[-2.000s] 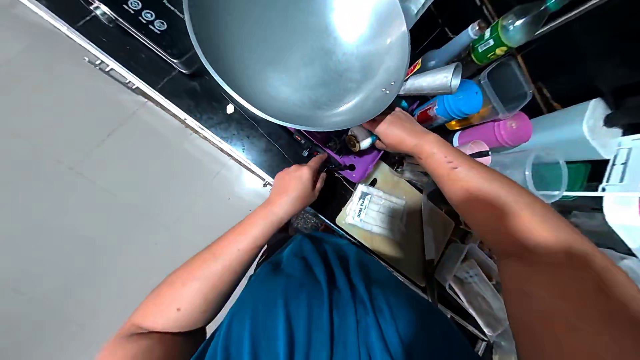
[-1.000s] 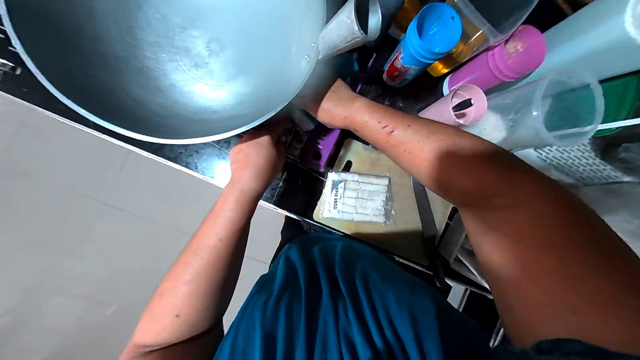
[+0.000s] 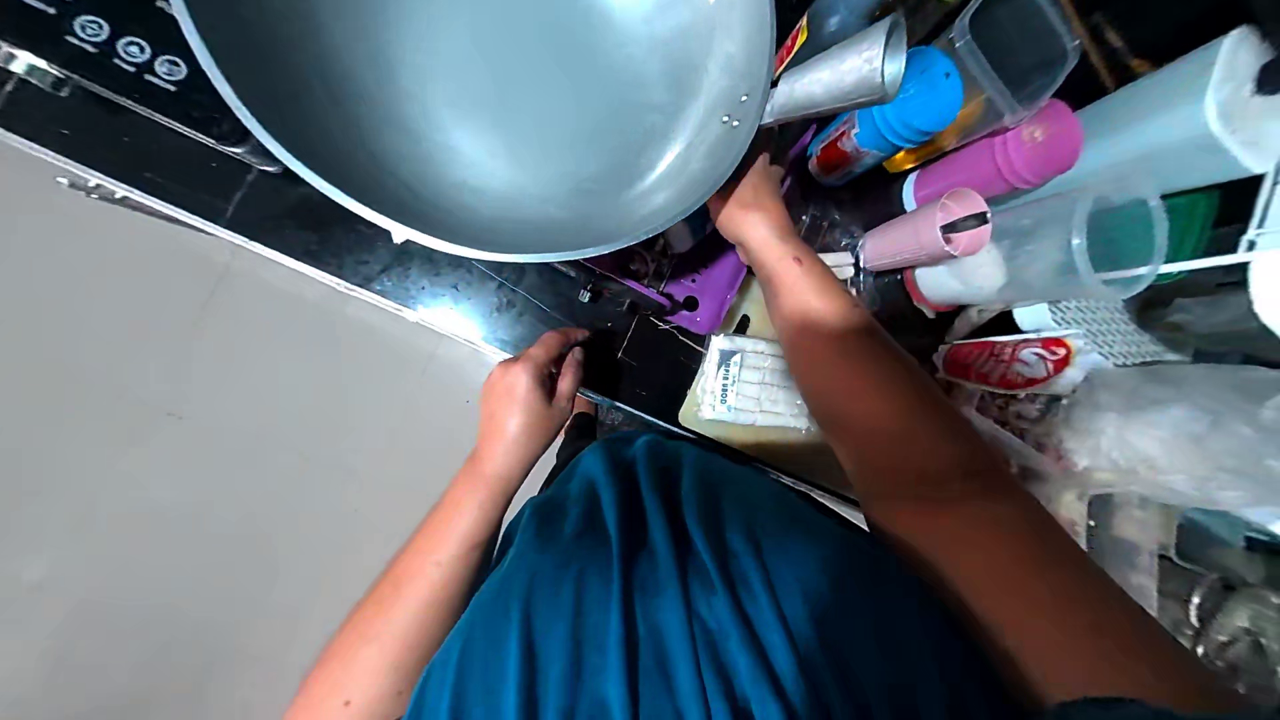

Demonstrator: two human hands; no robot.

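Observation:
My left hand (image 3: 535, 385) is at the counter's front edge with its fingers curled and nothing visible between them. My right hand (image 3: 750, 210) reaches under the right rim of a large metal wok (image 3: 480, 120); its fingertips are hidden, so what it touches cannot be told. Just left of that hand lies a purple plastic thing with holes (image 3: 708, 290), partly beneath the wok. A clear packet of white rolls (image 3: 755, 385) rests on a pale cutting board (image 3: 720, 425), beside my right forearm.
The wok's hollow metal handle (image 3: 840, 75) points toward a blue-capped container (image 3: 915, 100). Nearby are a pink bottle (image 3: 1010, 155), a pink cup (image 3: 925, 230) and a clear plastic container (image 3: 1070, 245). Stove controls (image 3: 133, 48) are at upper left, and plastic bags (image 3: 1170, 430) at right.
My left hand has drawn back from beside the purple thing to the counter edge. My right hand remains near the wok's right rim, its fingers now hidden. The view has shifted.

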